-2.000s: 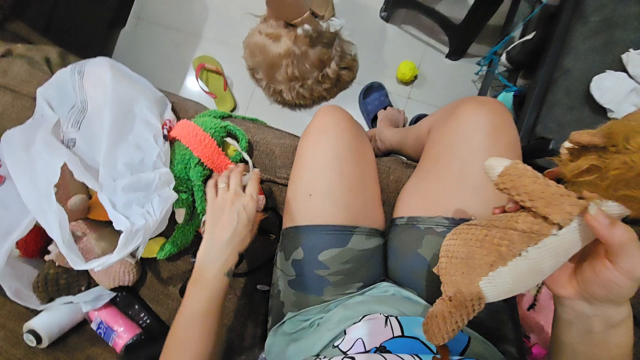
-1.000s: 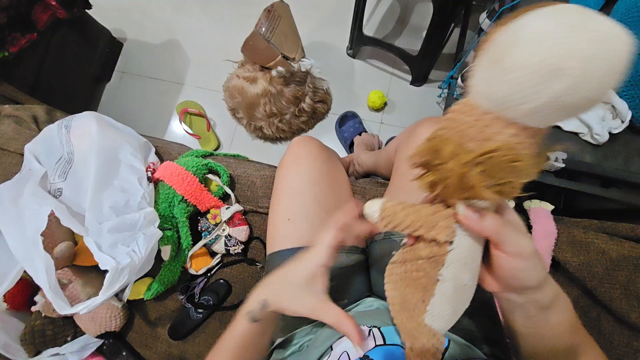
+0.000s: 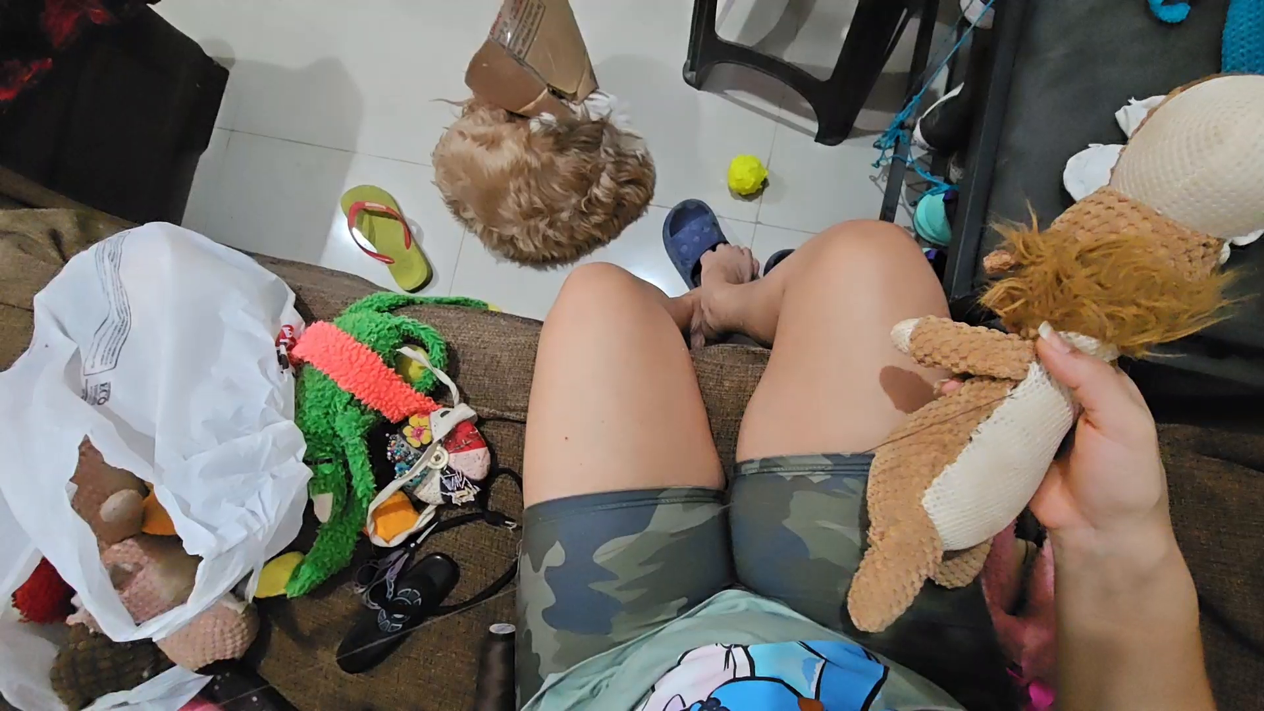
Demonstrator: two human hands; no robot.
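My right hand grips a crocheted stuffed animal by the neck and upper body, over my thigh at the right. The toy has a tan body, a cream belly, a shaggy orange-brown mane and a big head with a cream muzzle that reaches the right edge. A thin dark thread crosses its arm and belly. My left hand is out of view. A dark thread spool lies beside my left thigh, on the brown sofa.
Left on the sofa are a white plastic bag of crocheted toys, a green plush toy, a small decorated pouch and a black pouch-like item. A fluffy dog, flip-flop, yellow ball and black stool are on the tiled floor.
My left hand, over my lap a second ago, has gone out of view. The toy in my right hand has swung, its head now farther right, and its muzzle no longer blocks the upper middle.
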